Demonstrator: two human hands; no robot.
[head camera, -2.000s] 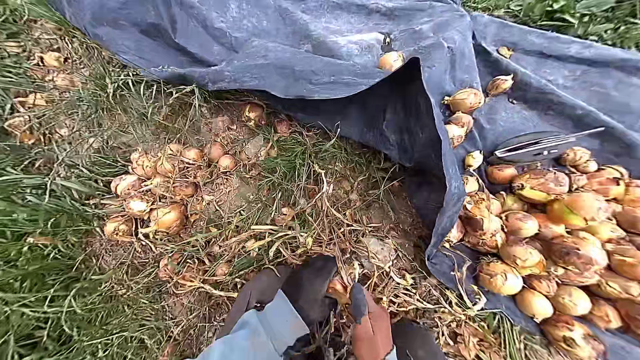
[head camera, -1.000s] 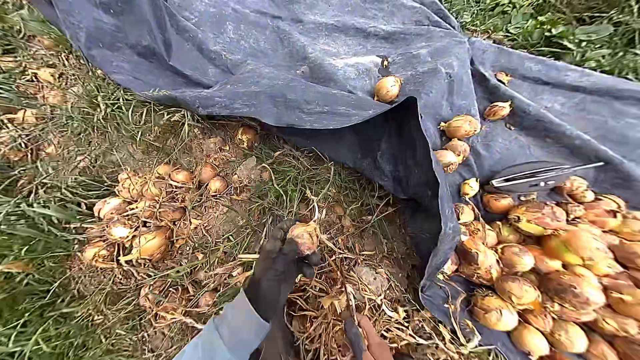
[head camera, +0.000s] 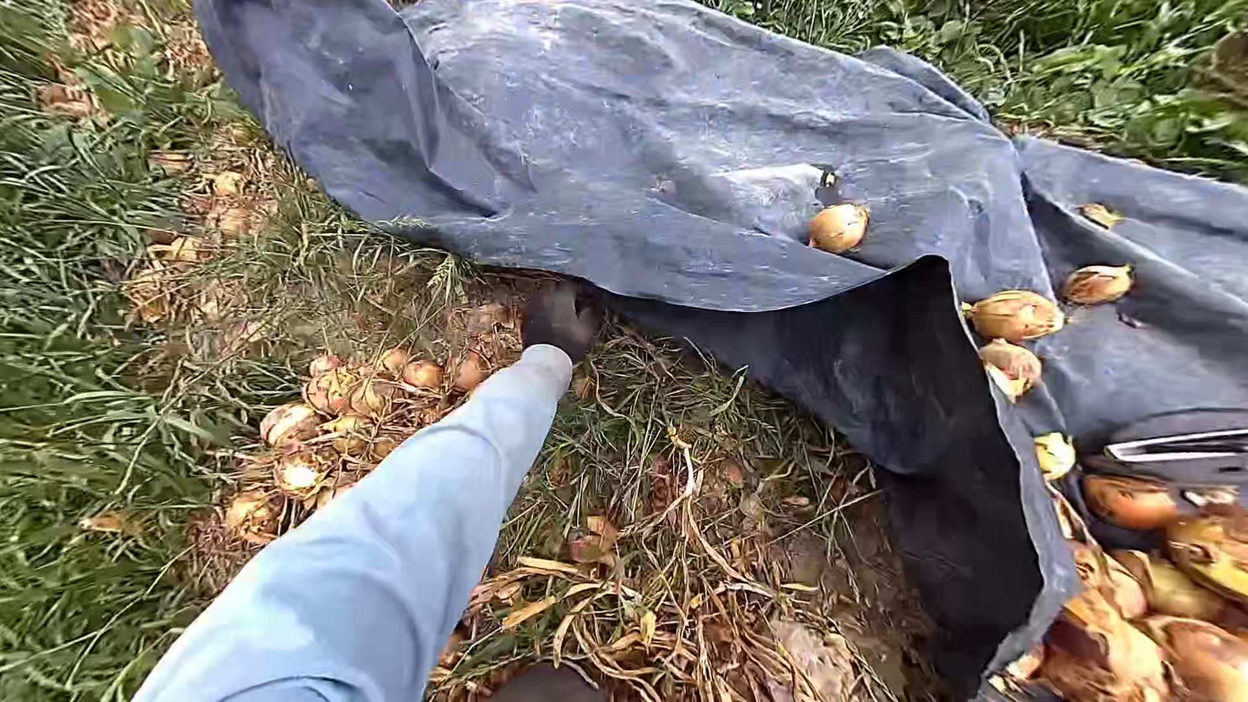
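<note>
My left hand, in a dark glove below a light blue sleeve, reaches to the ground at the edge of a grey-blue tarp. Its fingers are blurred and partly hidden, so I cannot tell whether they hold anything. Just left of it, a cluster of onions lies on soil and dry stalks. A single onion rests on the tarp, and a pile of onions fills the lower right. My right hand is out of view.
Dry onion leaves cover the soil at the bottom. The tarp's raised fold shows its black underside. At the right edge, a dark object with shiny metal strips lies beside the onions. Green grass borders the left side.
My left hand, which held an onion above the dry leaves a second ago, has reached forward to the tarp's edge. My right hand has left the view.
</note>
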